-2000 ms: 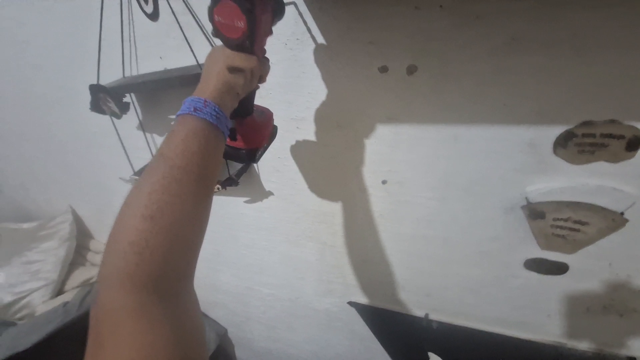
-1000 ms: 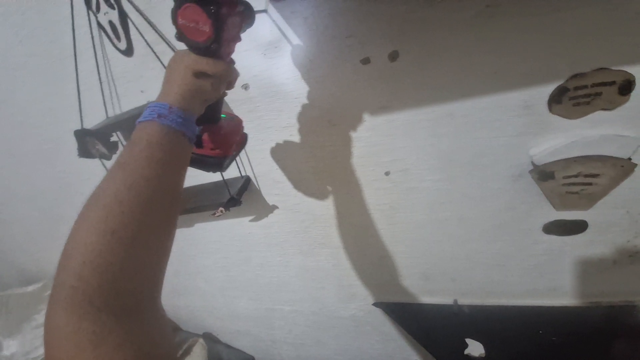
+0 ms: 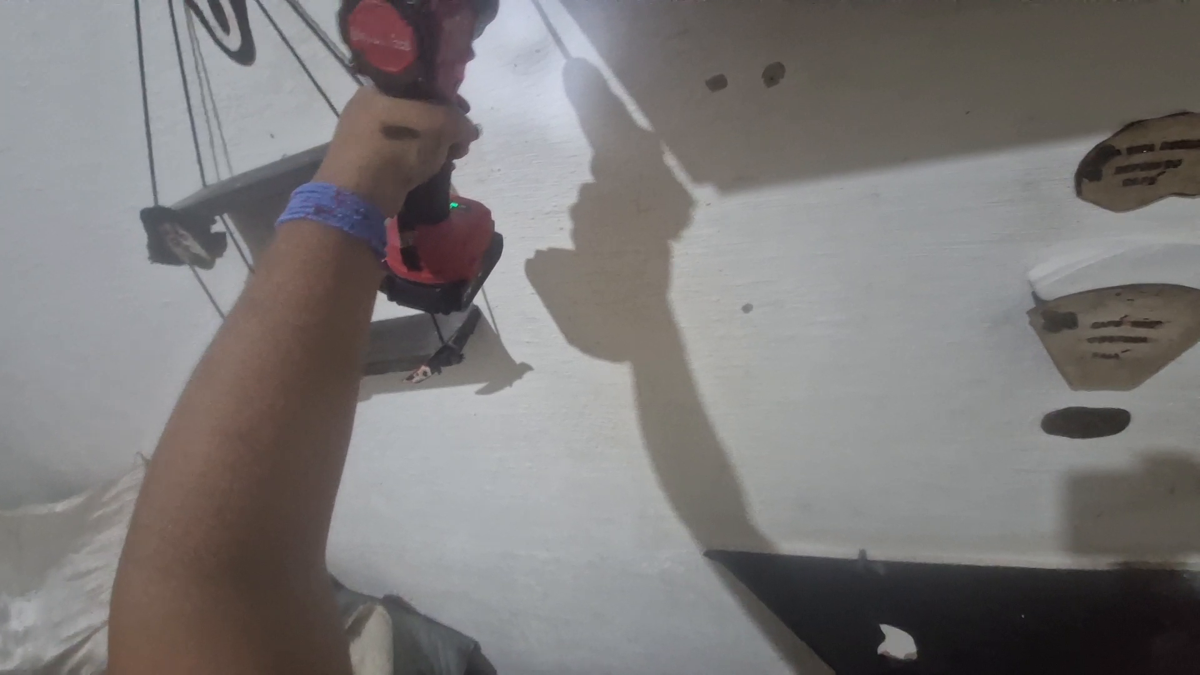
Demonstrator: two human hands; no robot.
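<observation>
My left hand (image 3: 398, 141), with a blue woven band (image 3: 333, 211) around the wrist, is closed on the handle of a red and black cordless drill (image 3: 441, 248). The top of the drill is cut off by the upper edge of the view. A small green light shows near its base. The drill is held in front of a white wall (image 3: 562, 450), and whether it touches the wall cannot be told. Behind the wrist is a grey shelf (image 3: 403, 342) hung on dark cords. My right hand is not in view.
Dark cords and a small dark bracket-like piece (image 3: 183, 234) are at the left. Brown plaques with marks (image 3: 1116, 333) are on the wall at the right. A black panel (image 3: 984, 609) lies low right. Pale crumpled cloth (image 3: 66, 562) is at the lower left.
The view has shifted. My left hand stays closed on the drill. Nothing has plainly been taken hold of or let go.
</observation>
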